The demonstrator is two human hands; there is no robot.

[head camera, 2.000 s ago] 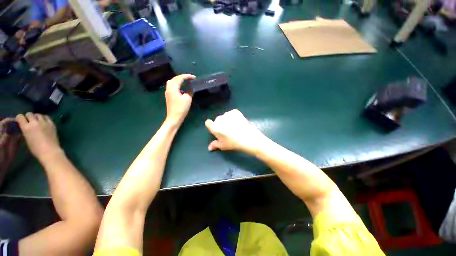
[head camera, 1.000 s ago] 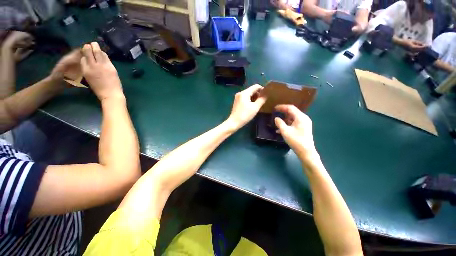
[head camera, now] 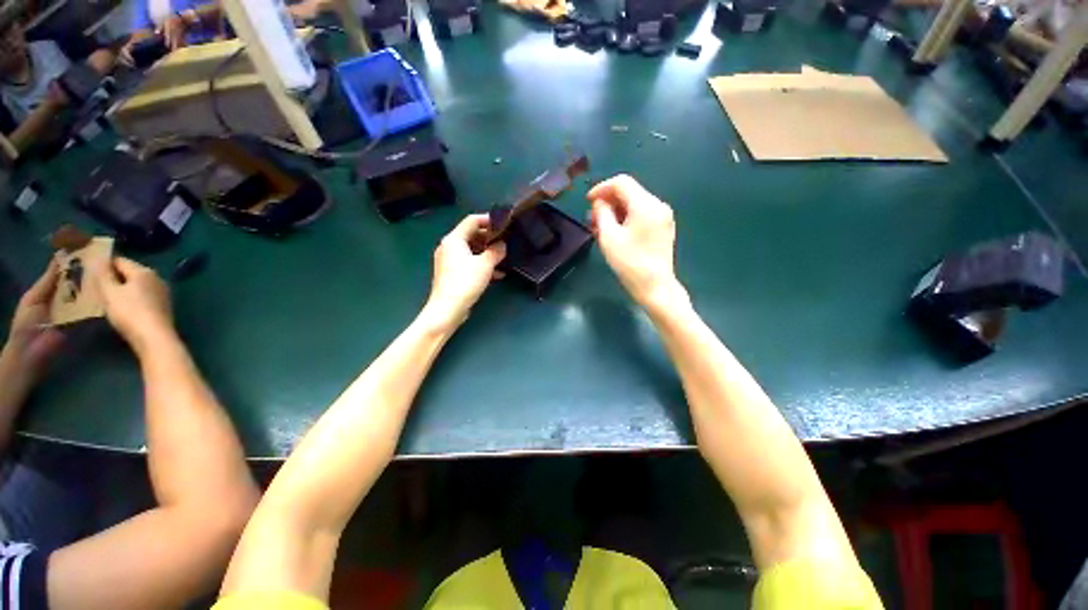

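A black retail box (head camera: 551, 265) stands open on the green table in front of me. Its lid (head camera: 539, 197) is raised and tilted, and a dark block-like part shows inside the box. My left hand (head camera: 465, 265) grips the box and lid at their left side. My right hand (head camera: 636, 226) is just right of the box, off it, with thumb and fingertips close together. I cannot tell whether something small is between them.
Another open black box (head camera: 406, 179) and a blue bin (head camera: 385, 95) stand at upper left, near a larger open case (head camera: 253, 191). A cardboard sheet (head camera: 826, 117) lies at upper right. Tilted black boxes (head camera: 988, 292) are at far right. A neighbour's hands (head camera: 134, 298) hold a tan piece at left.
The lid is now tilted edge-on, no longer facing me. My right hand has moved out of the box to its right side. The camera view has turned left.
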